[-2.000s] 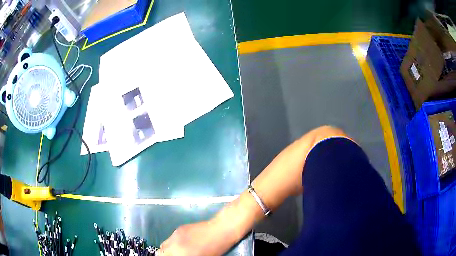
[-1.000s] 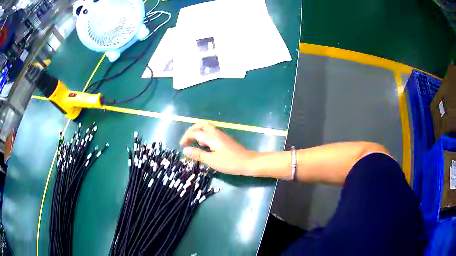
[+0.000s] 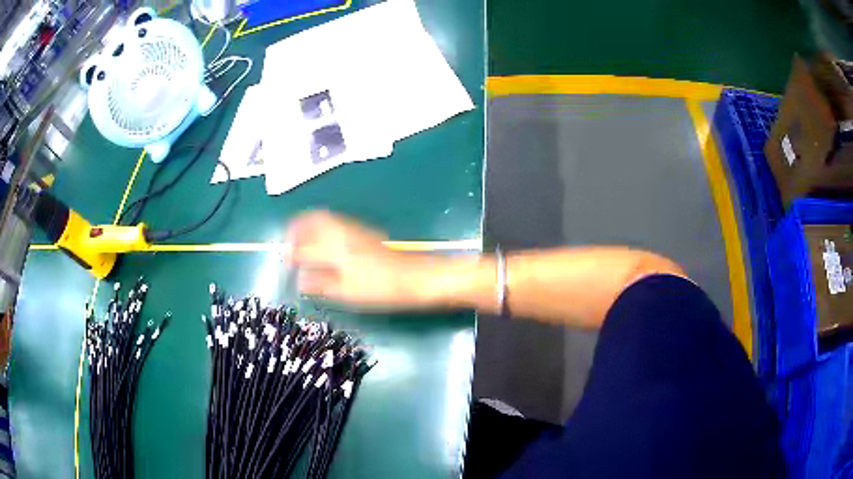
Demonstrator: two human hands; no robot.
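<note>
A thick bundle of black cable leads (image 3: 267, 393) with white markers near their ends lies fanned on the green table. A thinner bundle of similar leads (image 3: 114, 384) lies to its left. My right hand (image 3: 332, 260) is blurred, just above the tips of the thick bundle. Whether its fingers hold a lead cannot be made out. A bracelet is on my wrist. My left hand is not in view.
A yellow heat gun (image 3: 101, 245) lies at the left, its black cord curving behind. Papers with dark pictures (image 3: 365, 89) and a light-blue fan (image 3: 148, 82) are farther back. Blue crates (image 3: 802, 281) and cardboard cartons (image 3: 806, 126) stand on the right beyond the table edge.
My right hand first came up over the bundle's tips, then moved slightly left and is now more blurred. The view has shifted, bringing both bundles into fuller sight than at first.
</note>
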